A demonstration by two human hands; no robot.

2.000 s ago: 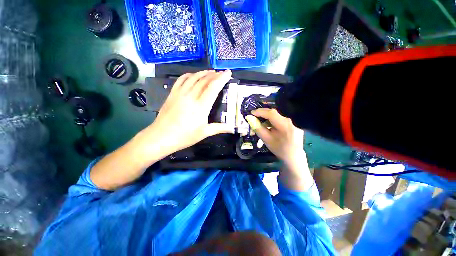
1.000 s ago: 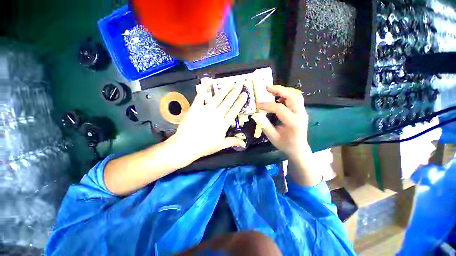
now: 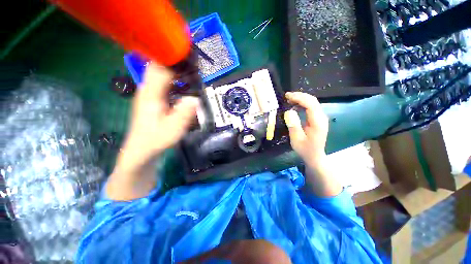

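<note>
The cream-white assembly jig [image 3: 263, 88] lies face up on its black base [image 3: 193, 172]. A black round housing [image 3: 236, 100] sits in its cut-out, with a round part with a pale centre [image 3: 249, 140] below. The orange-red electric screwdriver [image 3: 139, 31] hangs large and blurred at upper left; a dark blurred shape runs down from it along the jig's left side. My left hand [image 3: 155, 113] is raised left of the jig, thumb spread, blurred; whether it holds anything is unclear. My right hand [image 3: 310, 129] is at the base's right edge, thumb and fingers apart, holding nothing visible.
A blue bin of small parts [image 3: 214, 59], with dark tweezers in it, stands behind the jig; another is mostly hidden. A black parts tray [image 3: 335, 90] and rows of black pieces [image 3: 428, 77] are at right. Clear blister trays [image 3: 46, 154] are left, a carton [image 3: 408, 154] lower right.
My left hand has lifted off the jig and moved left, uncovering the round housing. My right hand has moved off the block to the base's edge. The screwdriver has shifted left, and the view has turned.
</note>
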